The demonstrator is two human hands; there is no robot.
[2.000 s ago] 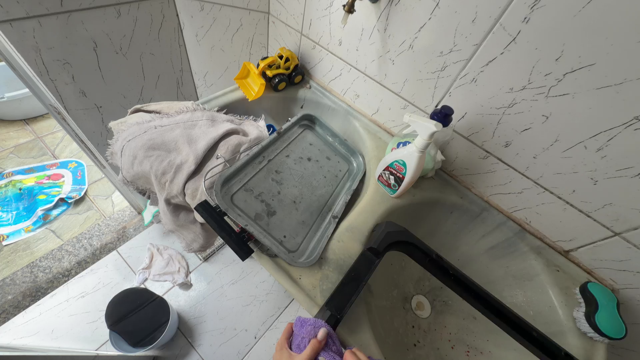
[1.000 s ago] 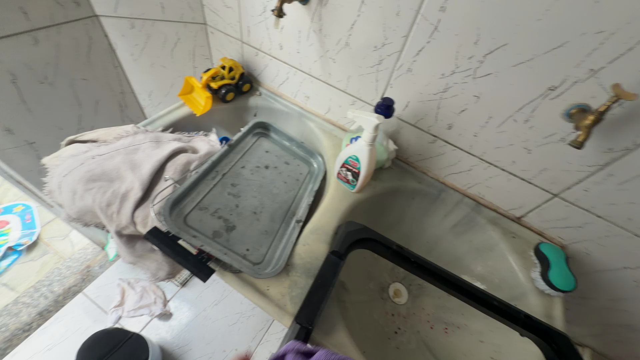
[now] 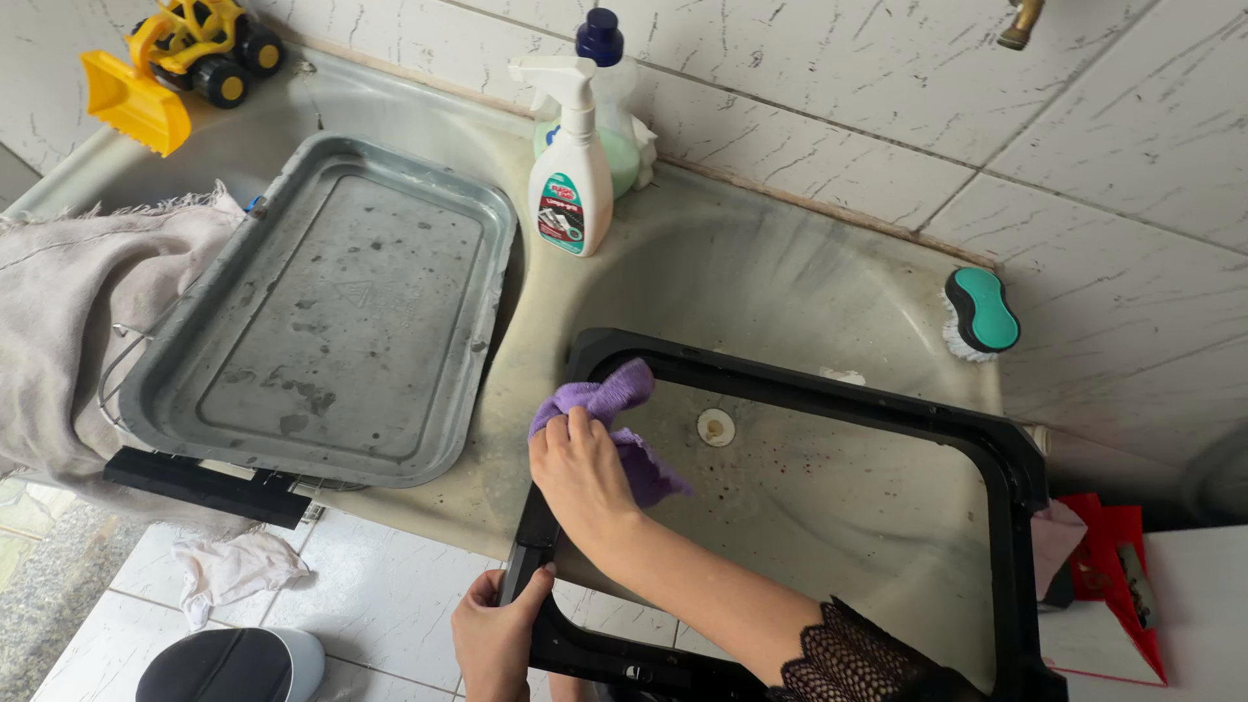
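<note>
A black rectangular frame with an open middle lies tilted across the right basin of the sink. My left hand grips its near left corner, thumb on top. Bunched under the fingers of my right hand is a purple cloth, pressed on the frame's left side near the far left corner. My right forearm crosses over the frame's opening. To the left, a grey metal baking tray rests over the other basin, with a wire rack and a black handle at its near left side.
A white spray bottle and a blue-capped bottle stand at the wall. A scrub brush lies on the right rim. At left are a yellow toy loader and a grey cloth. A lidded bin stands on the floor below.
Both hands are now in full view on the frame; earlier, only fingers and the purple cloth showed at the bottom edge. The cloth is now near the frame's far left corner. The view has shifted.
</note>
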